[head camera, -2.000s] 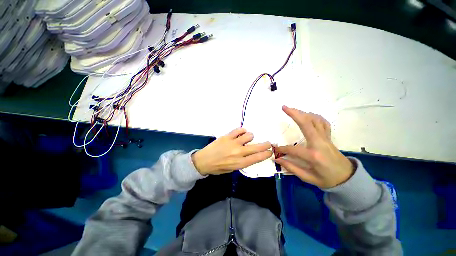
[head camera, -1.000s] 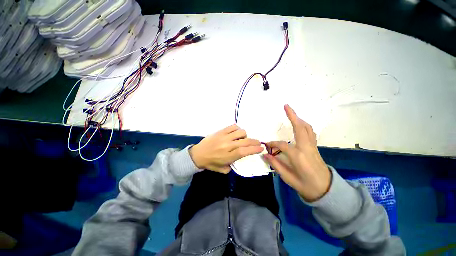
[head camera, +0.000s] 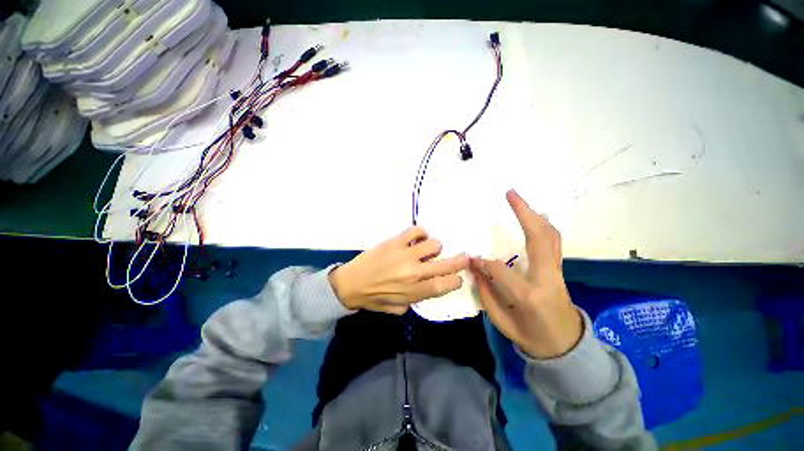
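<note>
A white panel (head camera: 448, 307) lies at the table edge near my lap, mostly blending with the white table. My left hand (head camera: 401, 271) rests on it, fingertips at its right part. My right hand (head camera: 527, 286) has thumb and index tips together beside the left fingertips, its other fingers raised; what they pinch is hidden. A wire harness (head camera: 420, 178) with red, black and pale wires curves up from my left hand to a black connector (head camera: 466, 151) and on to another connector (head camera: 495, 40). A short dark wire end (head camera: 511, 261) shows behind my right hand.
A harness bundle (head camera: 220, 150) lies at the left, partly over the edge, with looping white cable (head camera: 107, 255). Panel stacks (head camera: 132, 62) stand at the upper left. Thin white cable (head camera: 648, 178) lies at the right. A blue stool (head camera: 657, 352) is below the table.
The view has shifted, so the stacks and bundle sit farther left and more of the stool shows. The red and dark wires seen between my fingertips are now mostly hidden. Both hands stay at the panel.
</note>
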